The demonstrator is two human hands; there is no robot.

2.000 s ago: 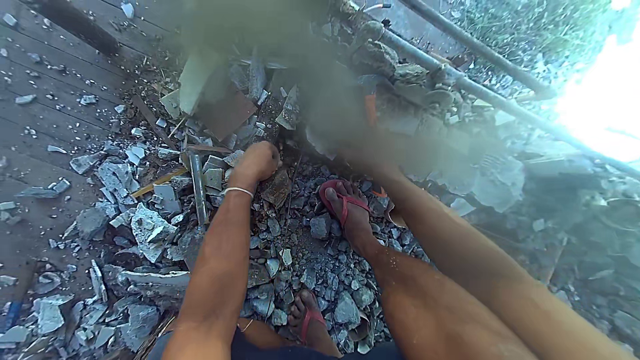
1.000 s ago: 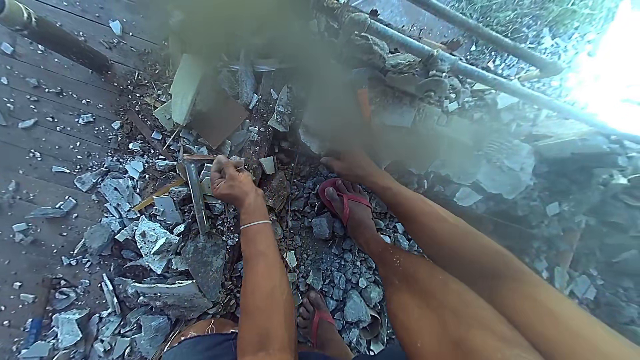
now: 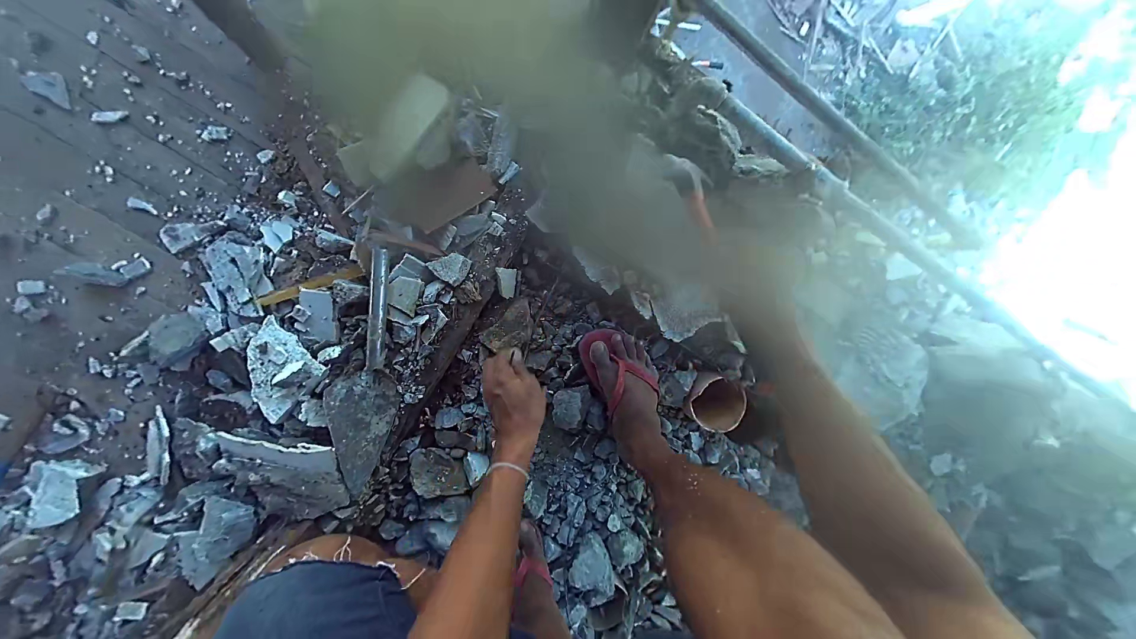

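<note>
My left hand (image 3: 515, 395), with a pale band at the wrist, is low over the broken stones left of my sandalled foot (image 3: 626, 382). Its fingers are curled at the lower edge of a flat brownish stone (image 3: 508, 327); whether they grip it is not clear. My right hand (image 3: 741, 257) is blurred by a smear across the view, beyond the foot. An orange-handled tool (image 3: 699, 209) runs into it, and its far end looks like a dull hammer head. A short metal tube (image 3: 378, 306) lies left of my left hand.
Rubble surrounds my feet, with a broken clay-coloured pipe (image 3: 715, 403) right of the foot. A wooden plank floor (image 3: 115, 169) strewn with fragments lies left. Metal rails (image 3: 874, 213) cross the upper right. A yellow strip (image 3: 311, 286) lies among the shards.
My left hand has moved from beside the metal tube to the stones nearer my foot. My right hand has shifted away to the right. The view has shifted, showing the open pipe end.
</note>
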